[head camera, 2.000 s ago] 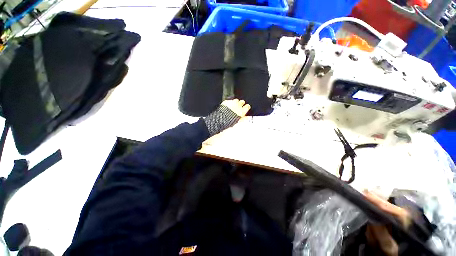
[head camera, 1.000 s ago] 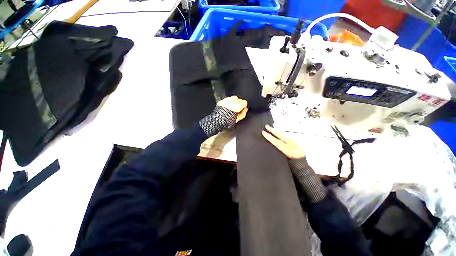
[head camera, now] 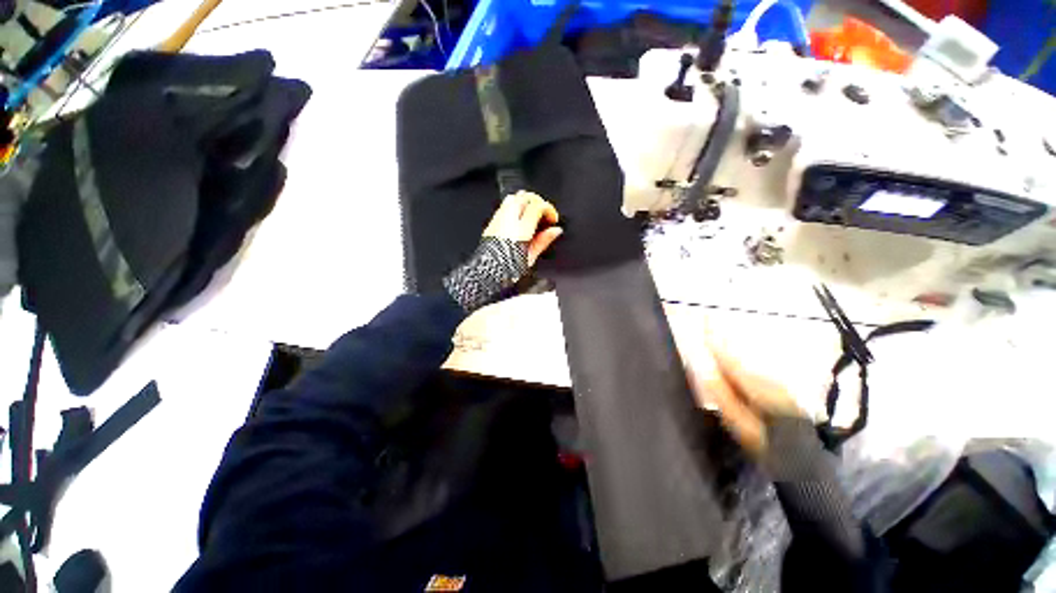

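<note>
A black mesh panel (head camera: 446, 133) with a camouflage webbing strip (head camera: 495, 107) lies on the table left of the sewing machine's needle area (head camera: 683, 209). A wide black strip (head camera: 637, 405) runs from the panel's lower right part over the table edge towards my lap. My left hand (head camera: 519, 232), in a netted sleeve, has its fingers curled on the panel's lower part beside the wide strip. My right hand (head camera: 741, 400) is blurred at the strip's right side; whether it touches or grips the strip cannot be told. The needle contact is too small to make out.
A stack of black panels (head camera: 151, 185) lies at the left, with loose black straps (head camera: 104, 434) below it. Dark pointed snips (head camera: 843, 324) lie right of the needle. A clear plastic bag (head camera: 903, 475) with black pieces is at the lower right. A blue crate (head camera: 510, 29) stands behind.
My right hand was at the lower right with a dark strip, then flat on the wide strip near the needle; now it is lower and further right. The wide strip's lower end now shows.
</note>
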